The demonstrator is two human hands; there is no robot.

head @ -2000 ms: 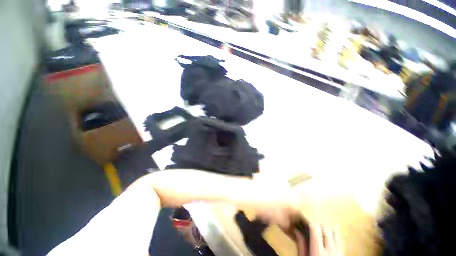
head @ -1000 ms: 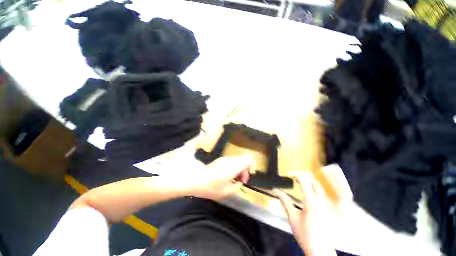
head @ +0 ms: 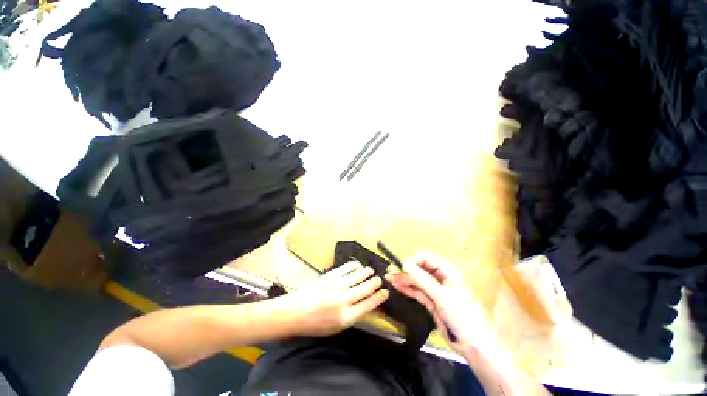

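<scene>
A black fabric frame panel point(head: 408, 311) lies folded into a band at the edge of the cardboard work sheet point(head: 457, 224). My left hand point(head: 333, 298) holds it down at its left part, fingers together on the cloth. My right hand point(head: 434, 288) pinches a slim dark piece point(head: 387, 250) that sticks up past the fingertips; whether it is a strip or a tool I cannot tell. The right fingertips are at the panel, close to the left ones. Two narrow strips point(head: 363, 157) lie side by side beyond the hands.
A stack of frame panels point(head: 209, 182) stands at left, with rounded black bundles point(head: 205, 62) behind it. A large black heap point(head: 605, 155) fills the right. A tan cardboard piece with a whitish part point(head: 539, 290) lies beside it. A carton point(head: 70, 251) is on the floor at left.
The panel, spread open before, is now folded under my hands at the edge. My left hand has moved onto it, and my right hand has moved inward and up to it.
</scene>
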